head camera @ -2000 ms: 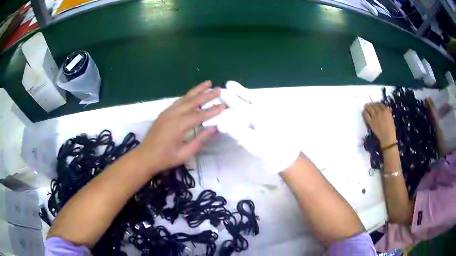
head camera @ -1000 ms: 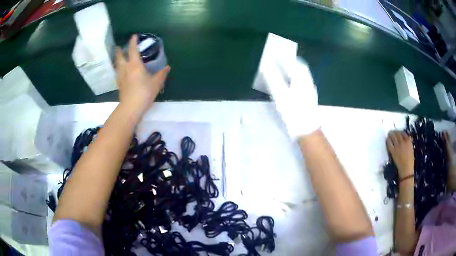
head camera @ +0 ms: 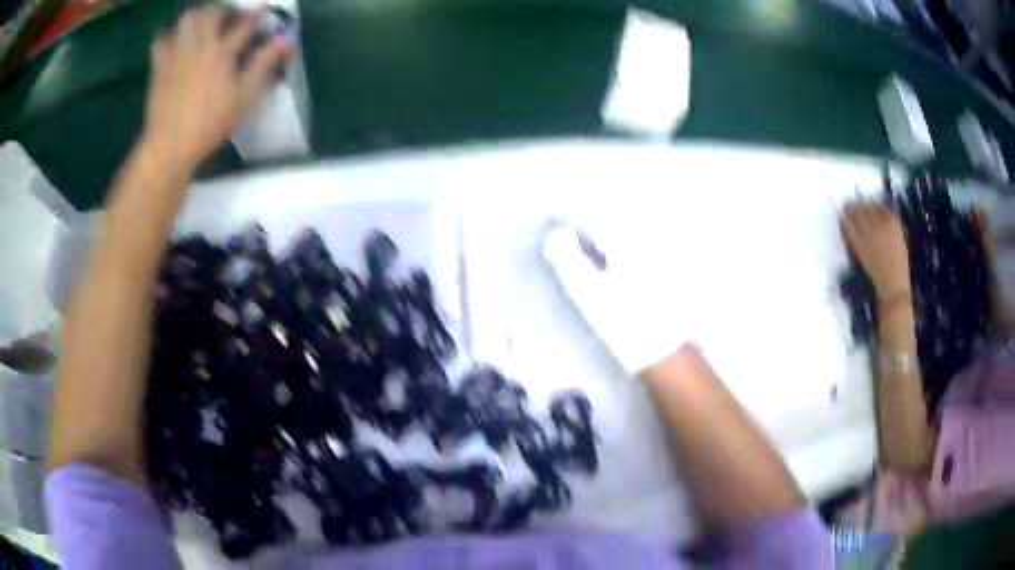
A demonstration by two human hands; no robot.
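Observation:
My bare left hand (head camera: 212, 84) is blurred at the upper left, over the upper part of a white box (head camera: 278, 123) on the green belt. A small dark thing shows by its fingertips; whether the hand grips it, I cannot tell. My white-gloved right hand (head camera: 618, 295) is low over the white table and blends with it. A dark mark shows near its fingers; whether it holds anything, I cannot tell. A closed white box (head camera: 649, 76) sits on the belt beyond it. Black coiled cables (head camera: 301, 379) lie heaped in front of me.
The green belt (head camera: 467, 78) runs along the far side of the white table (head camera: 490, 178). White boxes (head camera: 28, 245) stand at the left edge. More boxes (head camera: 906, 117) are on the belt at right. Another person's hand (head camera: 879, 245) rests by a second cable heap (head camera: 946, 278).
My left hand has moved from the bagged device to the white box at upper left. My right hand has left the white box on the belt and come back over the table.

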